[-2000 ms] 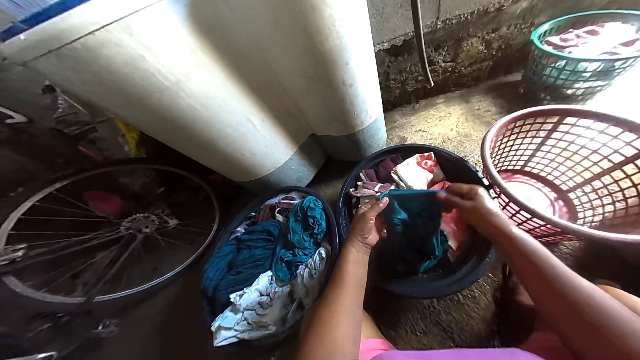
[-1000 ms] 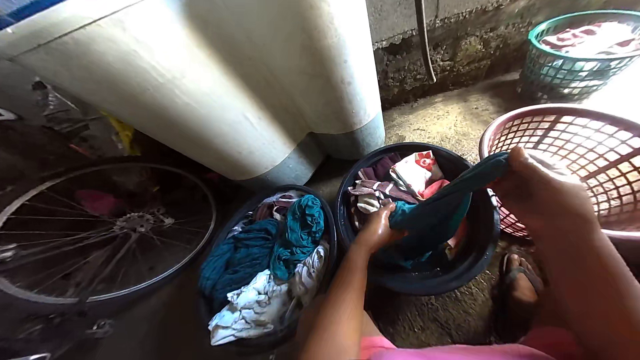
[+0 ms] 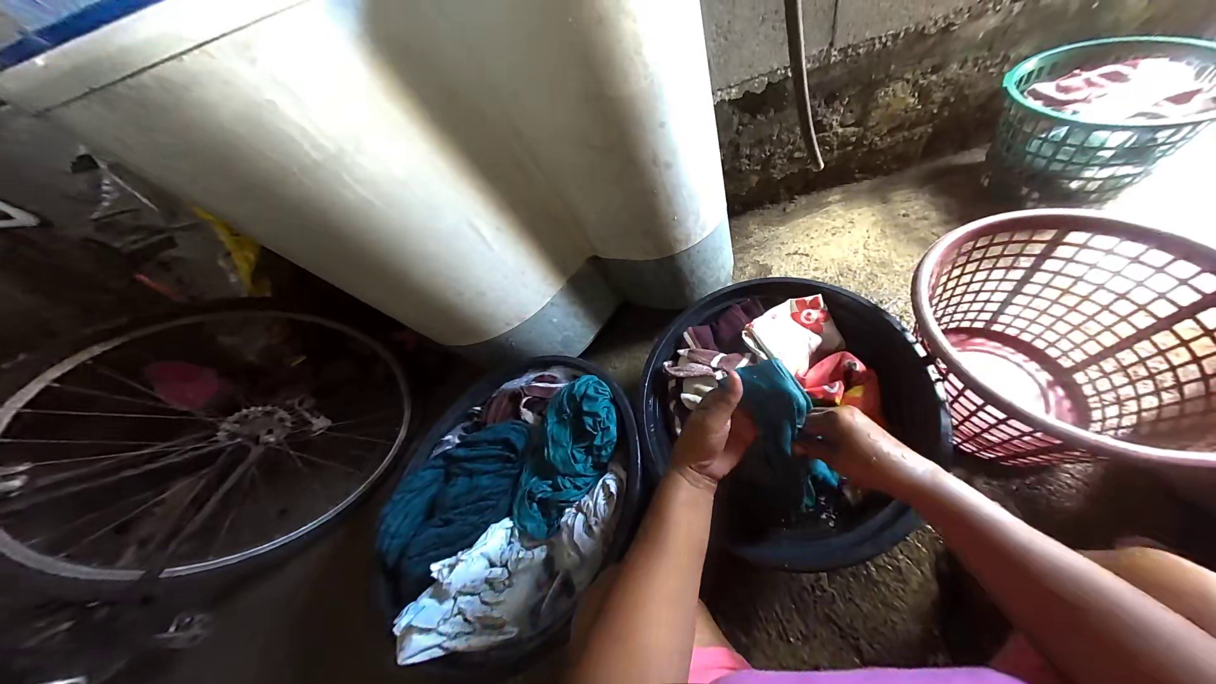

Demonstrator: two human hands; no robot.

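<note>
A wet teal cloth [image 3: 774, 404] hangs between my two hands over a round black tub [image 3: 807, 556]. My left hand [image 3: 712, 432] grips its left side, thumb up. On its right side my right hand [image 3: 850, 442] is closed on the fabric, with the fingers partly hidden. Inside the tub lie a white cloth with a red flower print [image 3: 796, 328], a red patterned cloth [image 3: 841, 380] and striped cloths [image 3: 703, 361]. The lower end of the teal cloth reaches into the dark bottom of the tub.
Left of the tub, a second black tub [image 3: 635, 456] holds twisted teal cloths [image 3: 465, 494] and a white cloth [image 3: 475, 579]. A pink plastic basket [image 3: 1054, 223] stands right, a green basket [image 3: 1064, 142] with cloths behind. A bicycle wheel [image 3: 256, 427] lies left; a large pale plastic body [image 3: 456, 171] rises ahead.
My right hand has come down and left from above the pink basket's edge, into the tub area. The teal cloth, stretched between my hands one second ago, now hangs bunched.
</note>
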